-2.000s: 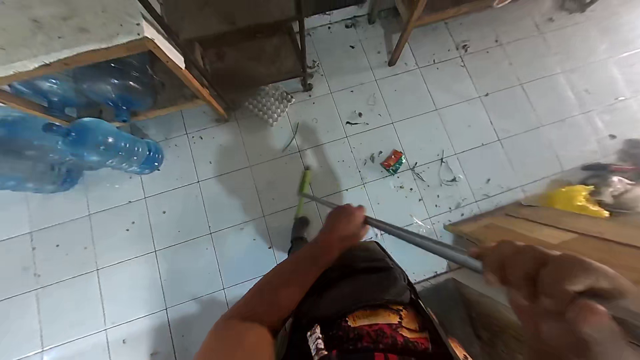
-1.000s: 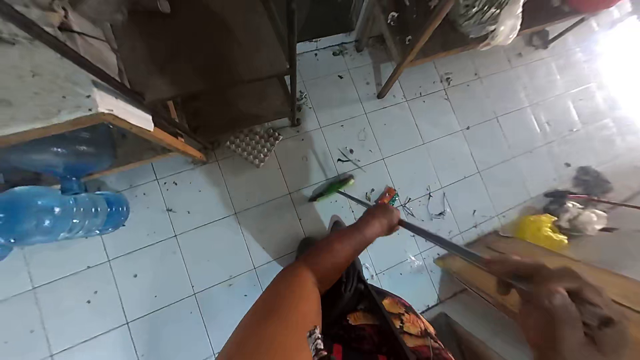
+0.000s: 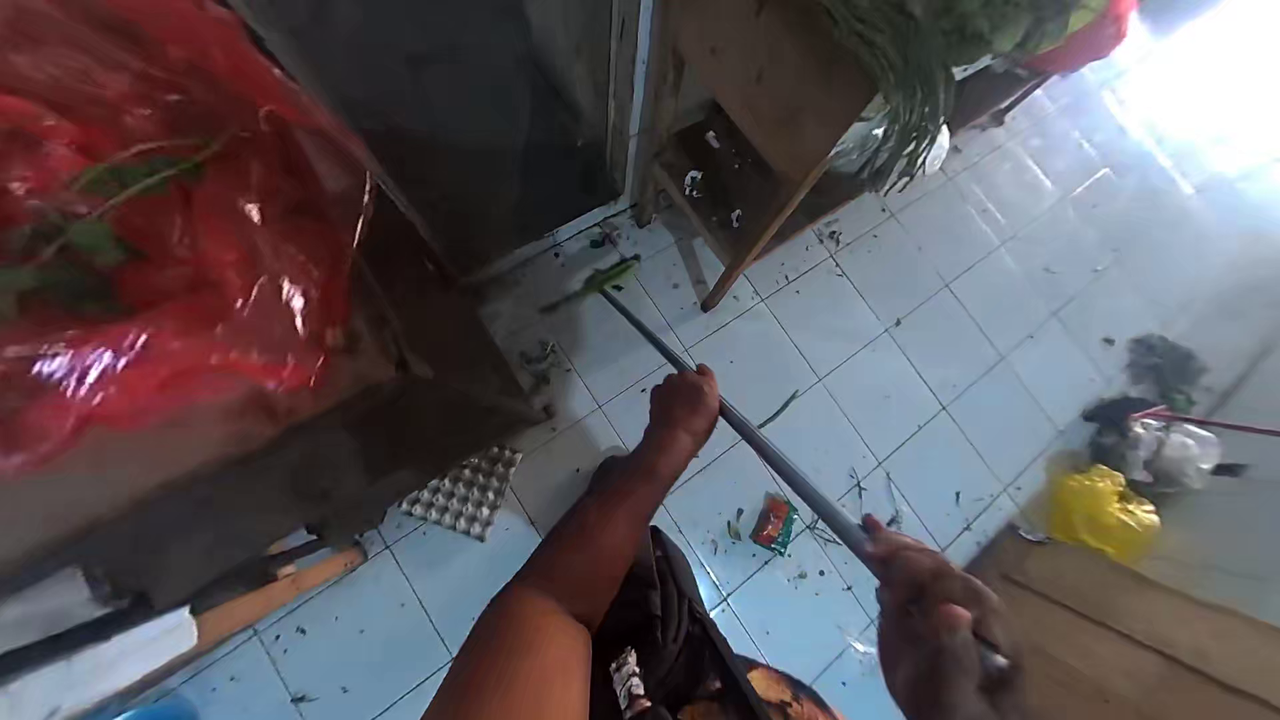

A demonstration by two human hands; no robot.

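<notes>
A long grey pole (image 3: pixel 765 447) runs from lower right to upper left, ending in a green broom head (image 3: pixel 605 278) on the white tiled floor near a doorway. My left hand (image 3: pixel 685 405) is closed around the middle of the pole. Near its upper end, at the lower right, my right hand (image 3: pixel 935 610) grips it too. Bits of leaf and dirt lie about the tiles. A red and green wrapper (image 3: pixel 774 523) lies below the pole, between my two hands.
Left stands a table bearing a red plastic bag (image 3: pixel 200 230) with greens. A grey egg tray (image 3: pixel 468 492) lies beneath its edge. A wooden table (image 3: pixel 765 215) stands ahead. At right are a yellow plastic bag (image 3: pixel 1100 515) and a wooden board (image 3: pixel 1130 630).
The broom head has moved away from my feet, from beside the wrapper to the floor near the doorway. Both hands still hold the pole. The view has swung, bringing in the red bag.
</notes>
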